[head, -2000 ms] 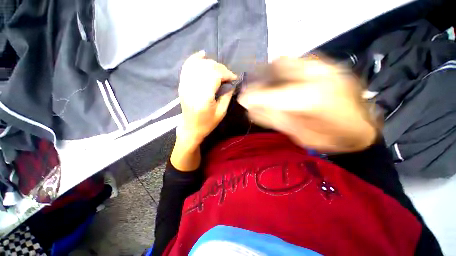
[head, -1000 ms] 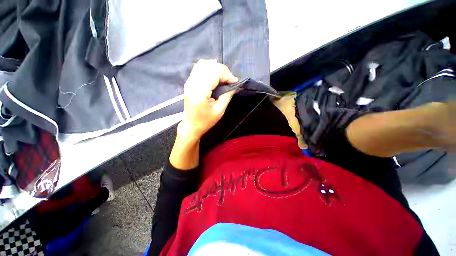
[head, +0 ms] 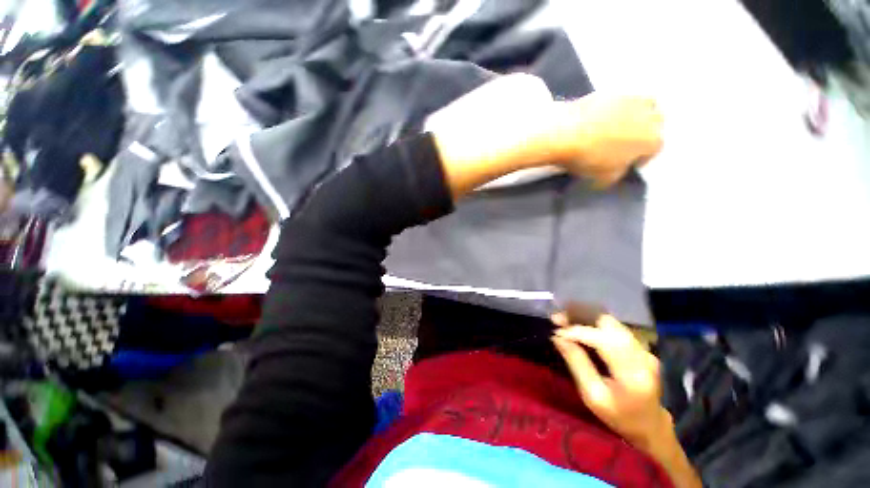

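The dark grey garment [head: 477, 243] lies bunched over the table, with a flat panel at its right end. A thin white binding line runs along its near edge. My left hand [head: 611, 138] reaches across and grips the far part of this panel near its right edge, fingers curled. My right hand [head: 611, 367] holds the panel's near corner at the table's front edge, with thumb and fingers pinched on the hem. No needle or thread can be made out. The picture is somewhat blurred.
The white table [head: 744, 229] runs across the view. A pile of dark grey garments [head: 763, 381] with white tabs lies at the lower right. A red plaid bundle [head: 217, 238] under clear plastic is at the left. A checkered cloth [head: 76, 329] hangs at the far left.
The view has shifted. My left hand has moved from the hem to farther up the panel. My right hand, before extended to the right, is now at the near corner.
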